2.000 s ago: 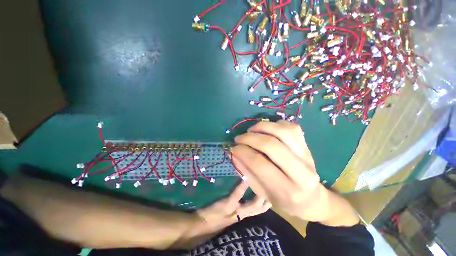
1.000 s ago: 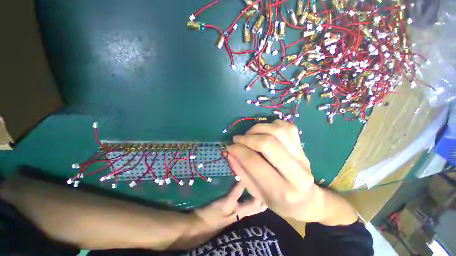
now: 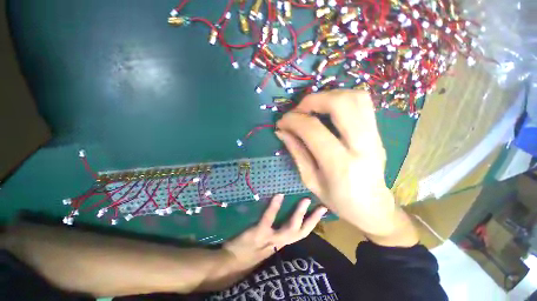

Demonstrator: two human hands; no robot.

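Note:
A clear-grey perforated strip [image 3: 226,187] lies on the green mat. Brass laser diode modules [image 3: 156,174] line the left part of its far edge, red wires and white connectors hanging over its near side. One separate module [image 3: 244,167] sits farther right on the strip, past a gap. My right hand [image 3: 279,128] is above the strip, fingertips pinched over the brass end of a loose module, hidden by them; its red wire [image 3: 254,130] shows. My left hand [image 3: 277,229] is spread, fingertips at the strip's near edge, holding nothing.
A tangled pile of modules [image 3: 383,47] covers the upper right of the green mat [image 3: 118,111]. Brown cardboard [image 3: 450,117] and crumpled clear plastic [image 3: 509,35] lie at the right. A brown box [image 3: 20,100] stands at the left edge.
My right hand has left the separate module on the strip and moved up to the loose one. My left fingers have spread out. The whole view has shifted slightly.

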